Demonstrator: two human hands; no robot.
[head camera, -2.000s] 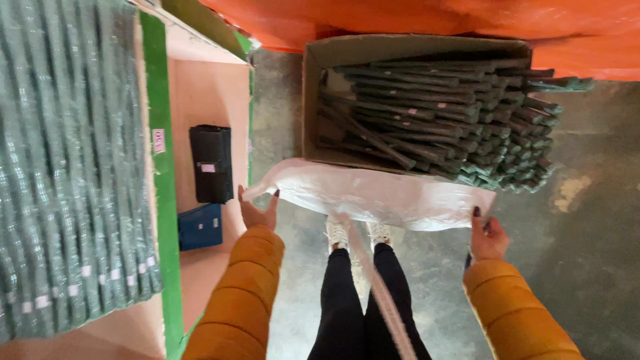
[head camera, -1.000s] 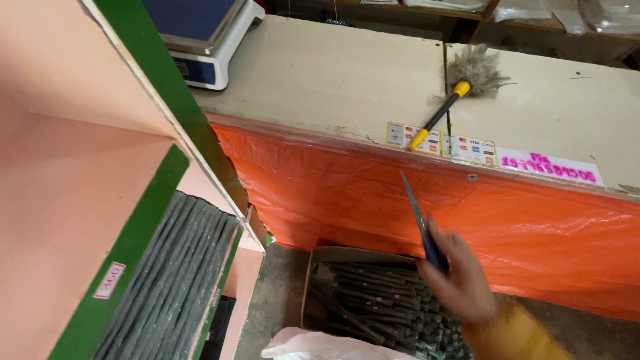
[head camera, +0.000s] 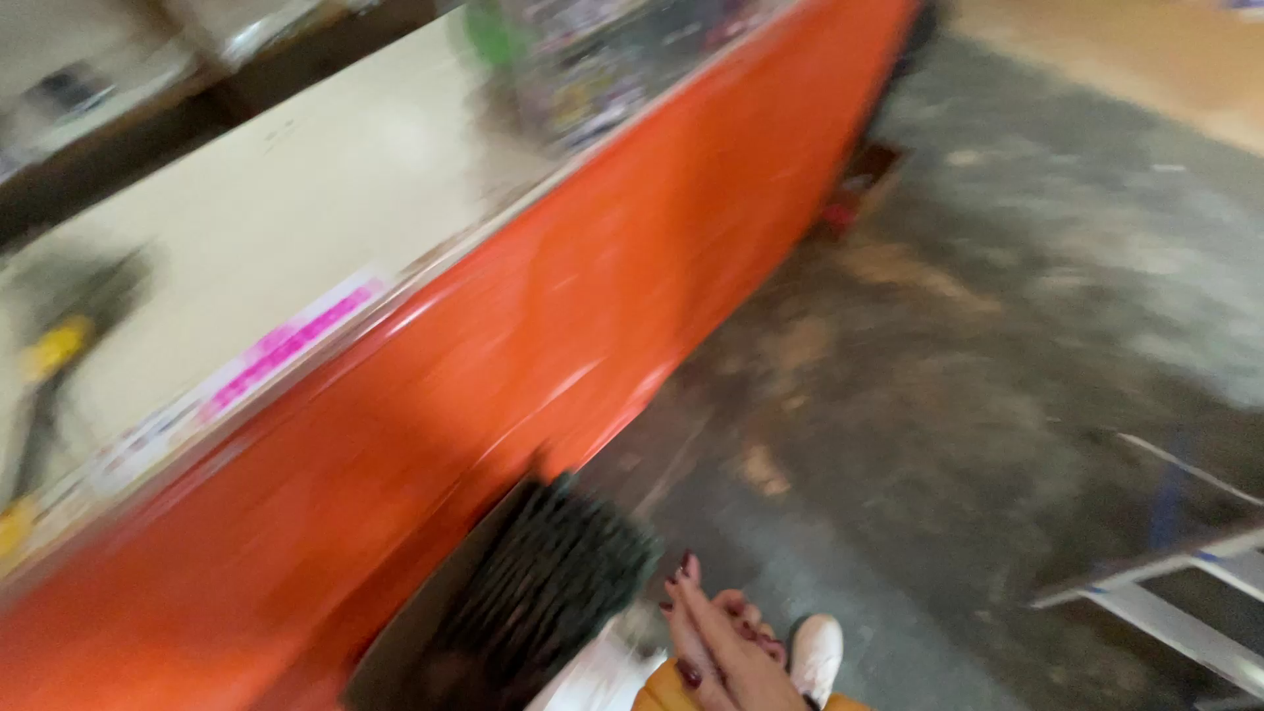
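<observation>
At the bottom of the blurred head view, my left hand (head camera: 688, 632) and my right hand (head camera: 752, 664) touch, their fingers overlapping. Dark red nails show on several fingers. Nothing is visible in either hand, but the palms and the space between them are hidden. Just left of the hands stands an open cardboard box (head camera: 410, 627) holding a dense bundle of dark green, wrapped sticks (head camera: 558, 568). White plastic sheeting (head camera: 602, 676) lies between the box and my sleeves.
A cream counter (head camera: 385, 168) with an orange cover (head camera: 553, 326) runs diagonally past the box. A yellow-and-black handled duster (head camera: 59, 346) lies on it, left. Clear-wrapped goods (head camera: 592, 89) stand farther along. A metal ladder (head camera: 1165, 612) is at right; my white shoe (head camera: 818, 652) is on the concrete floor.
My right hand held a blue-handled knife over the box one second ago; no knife is visible now. Both hands have come together. The view has swung right.
</observation>
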